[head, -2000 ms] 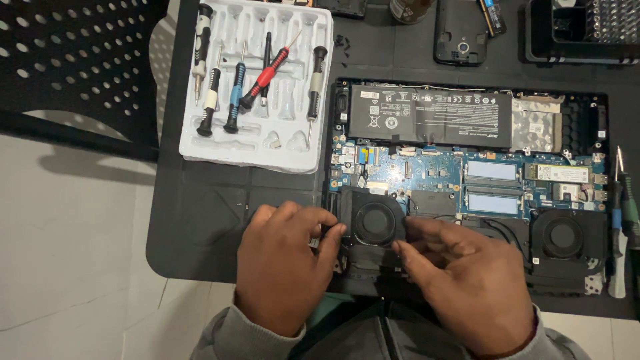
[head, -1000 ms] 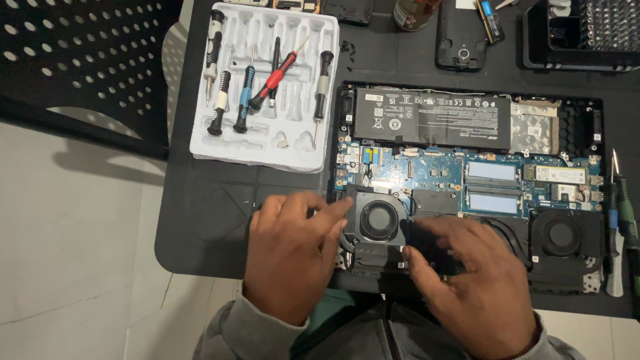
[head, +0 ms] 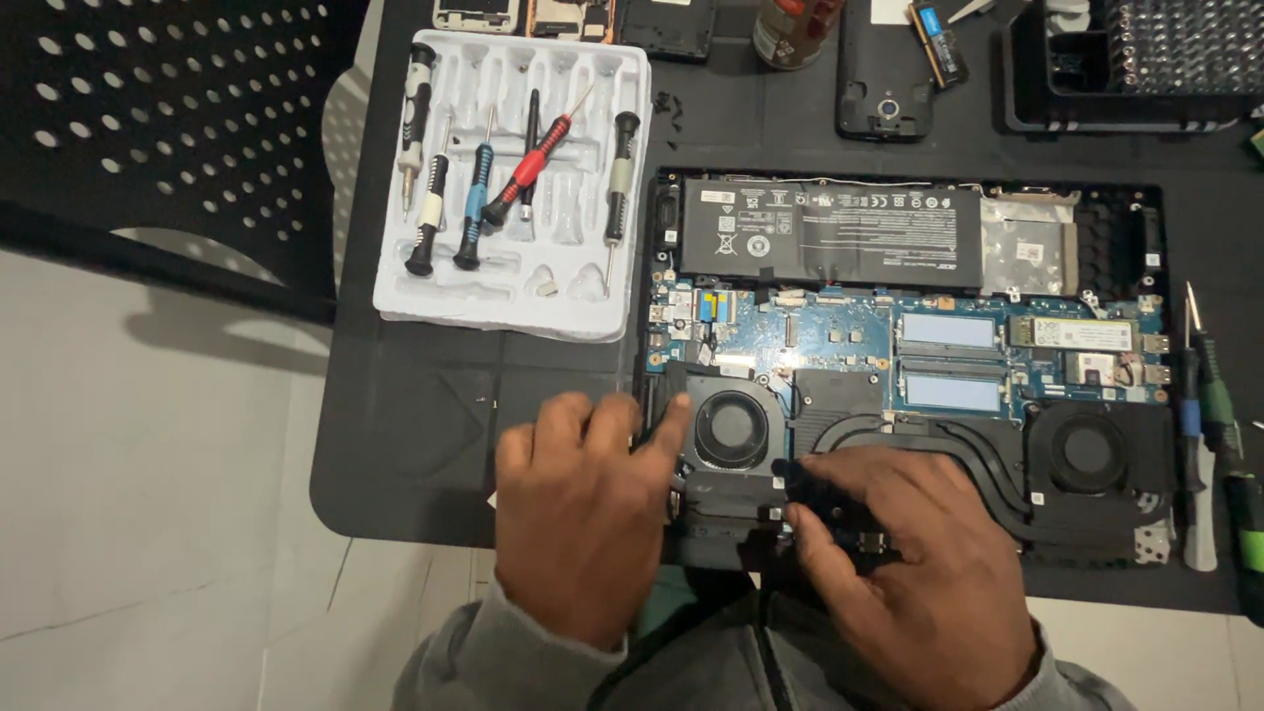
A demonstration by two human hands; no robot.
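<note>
An opened laptop base (head: 839,336) lies on the dark table, its battery (head: 829,232), blue circuit board and two fans showing. My left hand (head: 592,504) is at the left edge, its index fingertip on the left cooling fan (head: 733,430) housing's upper left part. Over the lower middle of the base is my right hand (head: 908,553), thumb and fingers apart beside that fan's right edge; its palm side is hidden, so whether it holds something small cannot be told. The right fan (head: 1089,451) sits untouched, joined by black heat pipes (head: 948,444).
A white plastic tray (head: 390,286) holds several precision screwdrivers. Small screws (head: 673,114) lie beside it. Behind the laptop are a jar (head: 790,35), a phone (head: 882,94), a memory module (head: 936,44) and a black bit case (head: 1027,109). More tools (head: 1192,415) lie at the right.
Two seconds ago my right fingertips were against the fan's right edge; they have since spread a little. My left index finger has straightened onto the fan's housing. The fan stays in place.
</note>
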